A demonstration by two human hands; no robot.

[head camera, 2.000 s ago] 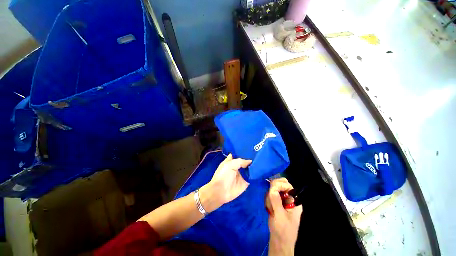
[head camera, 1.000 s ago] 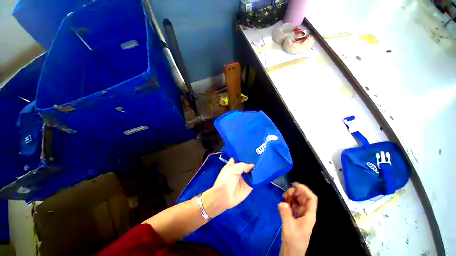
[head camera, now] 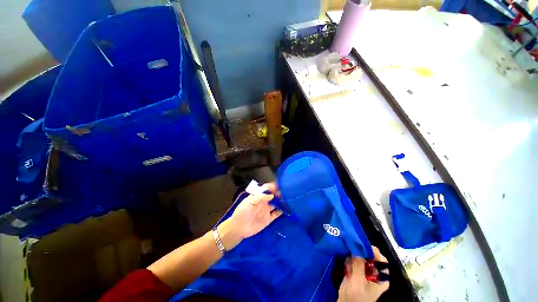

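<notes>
A blue fabric pouch (head camera: 312, 191) with a small white logo is held up over my lap, stretched between both hands. My left hand (head camera: 256, 211) grips its left side, with a white tab end at the fingertips; a metal band is on that wrist. My right hand (head camera: 363, 277) grips the pouch's lower right corner and also holds thread snips (head camera: 373, 271) with red and black parts. The snips' blades are mostly hidden. Blue cloth (head camera: 265, 253) covers my lap.
A second blue pouch (head camera: 427, 217) with a white buckle lies on the white bench (head camera: 360, 127) at right. A pink bottle (head camera: 350, 28) and a whitish roll with red on it (head camera: 344, 72) stand farther back. Blue bins (head camera: 118, 130), cardboard (head camera: 88, 259) and a wooden post (head camera: 273, 121) are at left.
The pouch has opened out and turned, its logo now lower. My right hand has moved down and right and now holds the pouch's corner. My left hand has shifted slightly left.
</notes>
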